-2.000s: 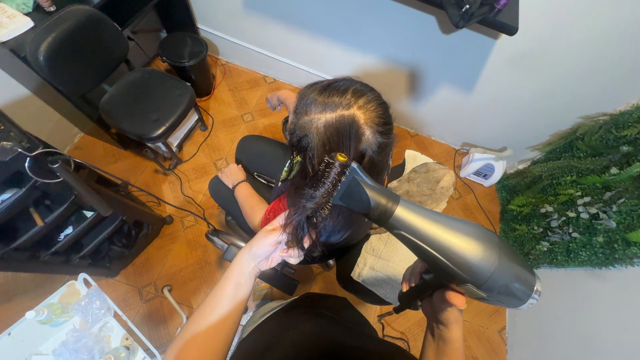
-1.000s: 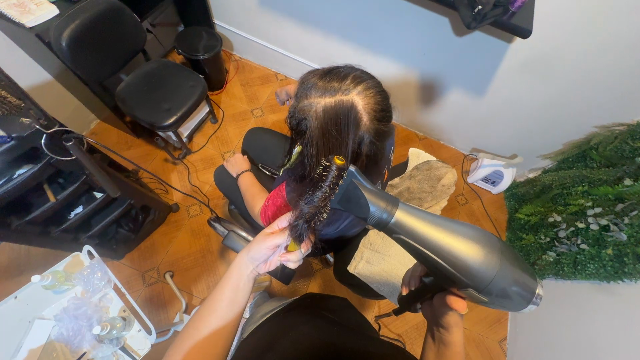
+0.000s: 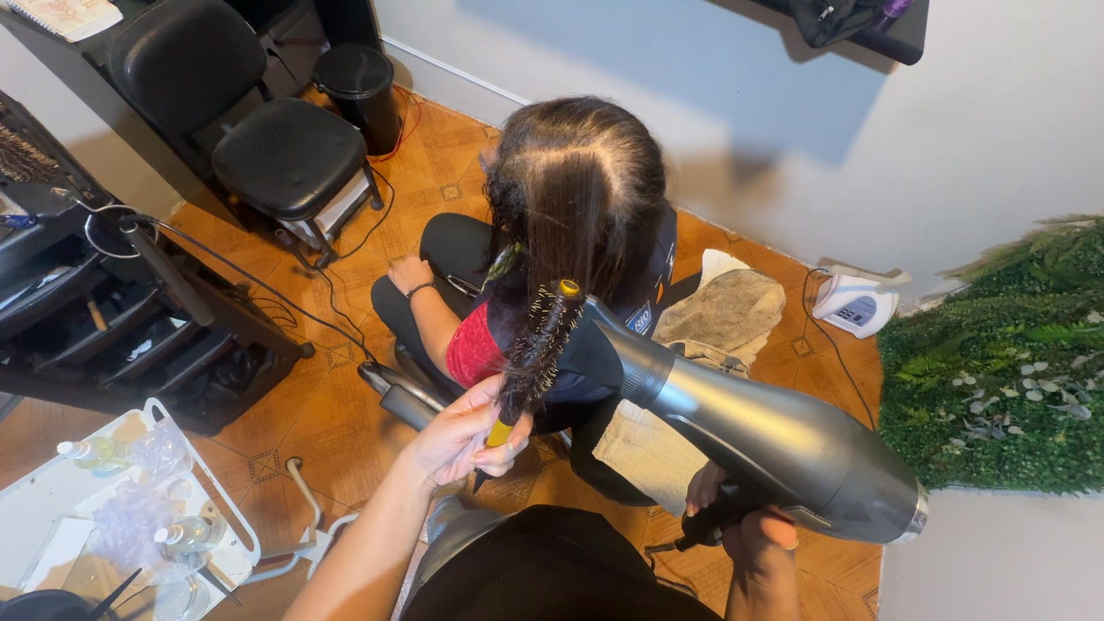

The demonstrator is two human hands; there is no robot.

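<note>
A seated person faces away, their dark hair (image 3: 573, 198) parted across the crown. My left hand (image 3: 470, 435) grips the yellow handle of a round hairbrush (image 3: 545, 345), and the ends of a straight back section of hair lie around its bristles. My right hand (image 3: 750, 526) is closed on the black handle of a grey hair dryer (image 3: 768, 423), partly hidden beneath its barrel. The dryer's nozzle (image 3: 595, 345) points left, right beside the brush. A towel (image 3: 724, 319) lies on the chair to the right of the person.
At lower left a white trolley tray (image 3: 52, 474) holds bottles and clear plastic. Behind it stands a black shelf cart (image 3: 147, 319). A black chair (image 3: 289, 155) and a bin (image 3: 358, 86) are at upper left. Cables cross the floor. On the right are a white device (image 3: 854, 302) and a leafy panel (image 3: 1018, 371).
The hair section has straightened, and the brush's yellow handle now shows below my left fingers. My right hand still holds the dryer close to the brush. The view has shifted slightly.
</note>
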